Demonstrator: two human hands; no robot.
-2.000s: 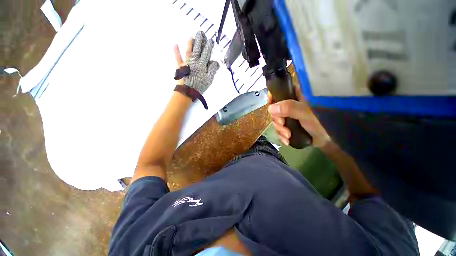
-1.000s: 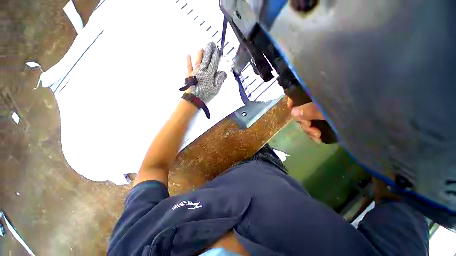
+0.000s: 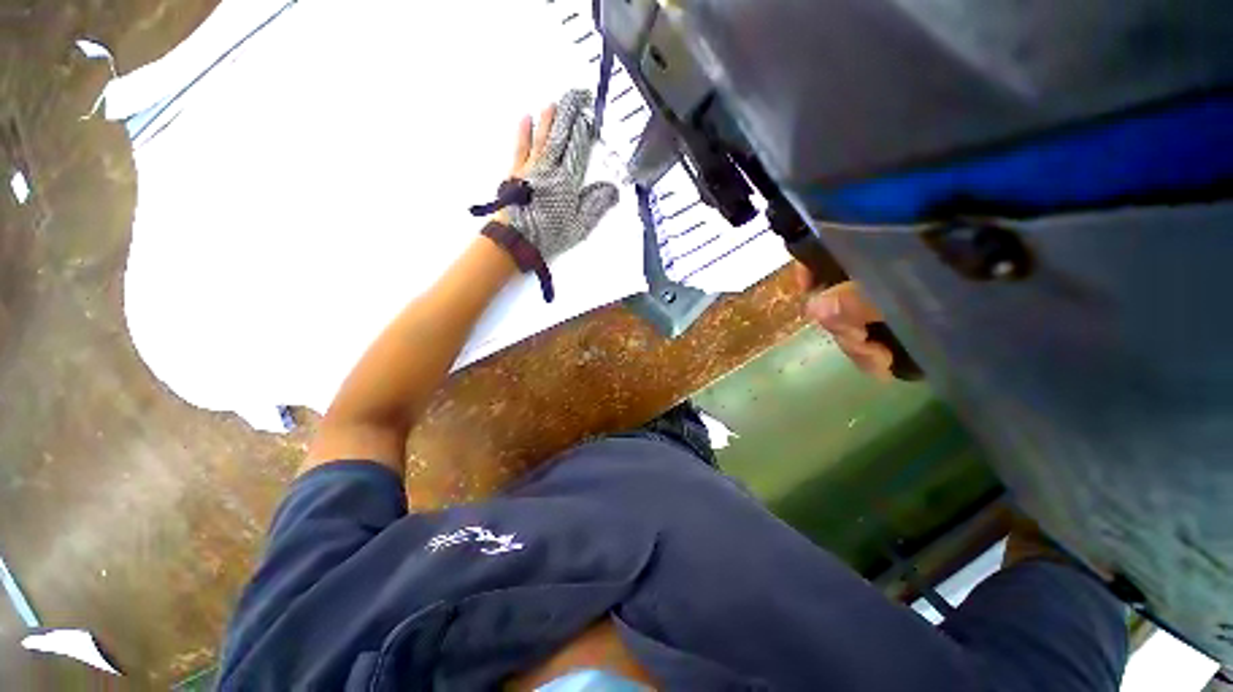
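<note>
The white-topped fabric lay (image 3: 325,203) lies on the brown table, with short dark lines printed along its right part. My left hand (image 3: 559,193), in a grey mesh glove with dark wrist straps, rests flat with fingers spread on the lay, left of the blade area. The cutting machine (image 3: 1055,311), grey-black with a blue band, fills the right and hides much of my right hand. My right hand (image 3: 852,325) has its fingers curled around the dark handle, which is mostly hidden. The grey base plate (image 3: 672,308) shows at the lay's front edge, partly under it.
The worn brown table edge (image 3: 541,392) runs in front of my body. The green floor (image 3: 838,433) shows beyond it. Small white scraps lie on the table at the left, with a larger white offcut (image 3: 75,648) at the lower left.
The machine has turned and its body covers more of my right hand and the handle. Less of the base plate shows. My left hand stays flat on the lay.
</note>
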